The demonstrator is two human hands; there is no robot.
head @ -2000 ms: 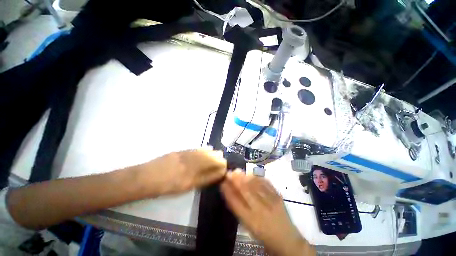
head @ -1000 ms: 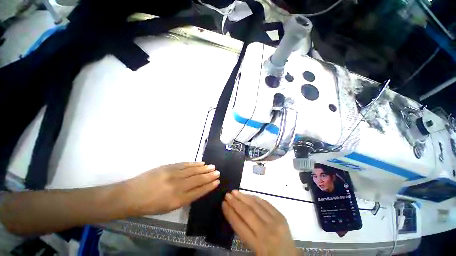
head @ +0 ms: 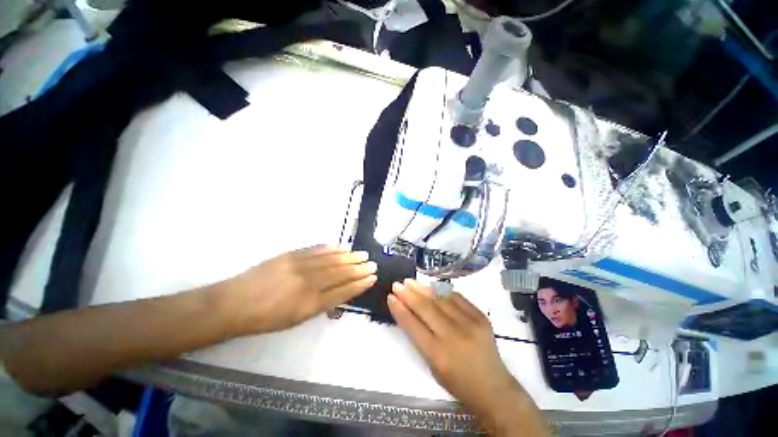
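A black fabric strip (head: pixel 381 271) lies flat under the head of the white sewing machine (head: pixel 435 171) and runs back along the head's left side. Its near end lies between my hands. My left hand (head: pixel 299 286) lies flat, its fingertips on the strip's left edge. My right hand (head: pixel 448 337) rests its fingertips on the strip's right part, just below the presser foot area. Neither hand grips the strip. The needle is hidden under the head.
A smartphone (head: pixel 573 337) lies in front of the machine arm. A pile of black pieces (head: pixel 162 51) covers the back left, with strip ends trailing. A measuring tape (head: pixel 281 404) runs along the table's front edge. Blue plastic (head: pixel 155 413) shows below the table.
The strip has moved away from me under the head, and its near end has left the table's front edge. Both hands have moved forward with it; earlier their fingertips met near the foot.
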